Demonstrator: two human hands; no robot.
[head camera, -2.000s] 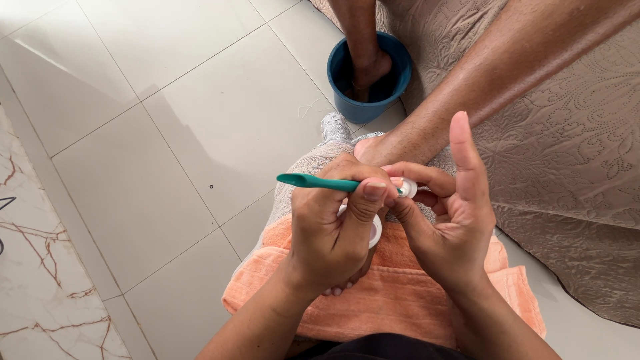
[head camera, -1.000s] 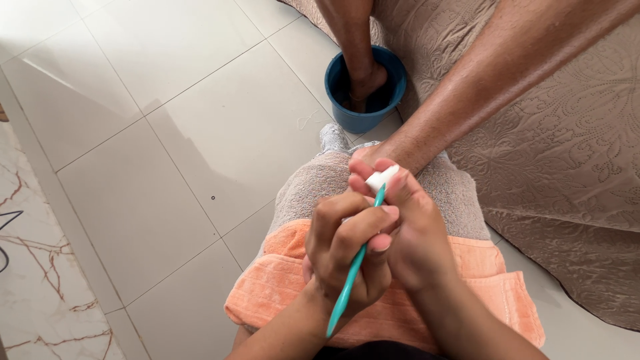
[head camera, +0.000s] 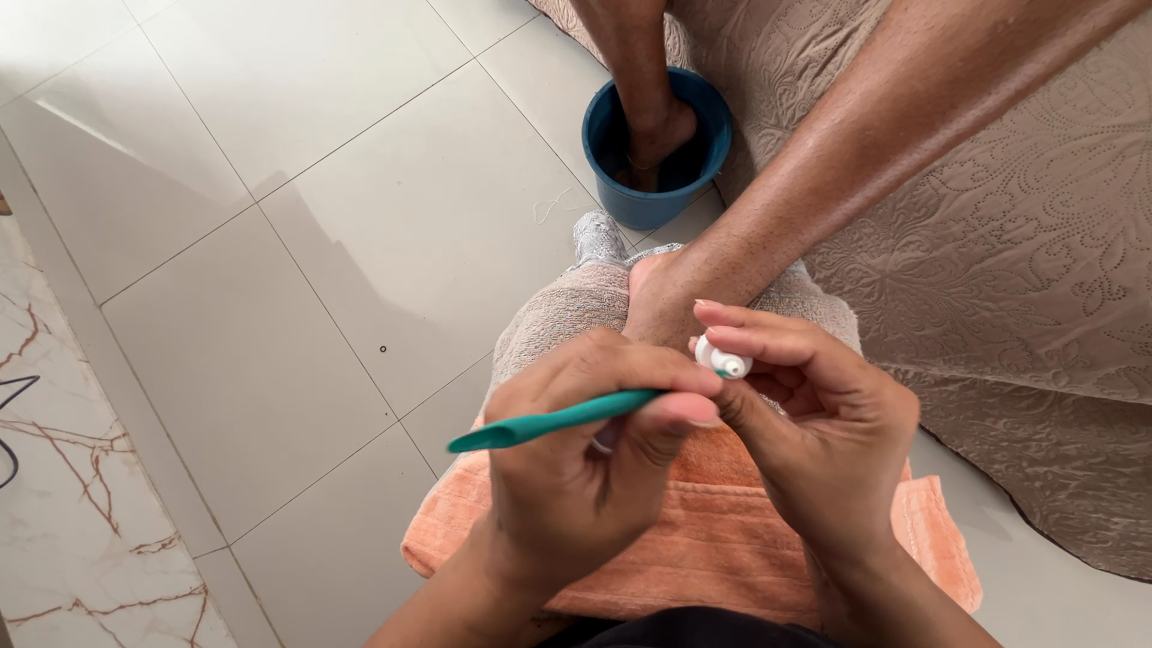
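Observation:
My left hand (head camera: 585, 450) pinches a green plastic stick (head camera: 558, 420) with a scooped end pointing left; a small white round item shows partly inside the same palm. The stick's other tip meets a small white nozzle or cap (head camera: 723, 357), which my right hand (head camera: 810, 414) holds between thumb and fingers. What the nozzle belongs to is mostly hidden. Just beyond my hands, another person's foot and ankle (head camera: 670, 292) rest on a beige towel (head camera: 562, 310) over my lap. Below my hands lies an orange towel (head camera: 693, 549).
Ahead, the person's other foot (head camera: 661, 135) is in a blue bucket (head camera: 652, 209) on the tiled floor (head camera: 360, 225). A brown quilted cover (head camera: 1008, 243) hangs at the right. A marble-patterned surface (head camera: 81, 504) with a dark cable (head camera: 13, 432) lies at the left.
The green stick has swung from pointing down toward me to pointing left, its tip at the white piece. My hands have turned and come apart a little.

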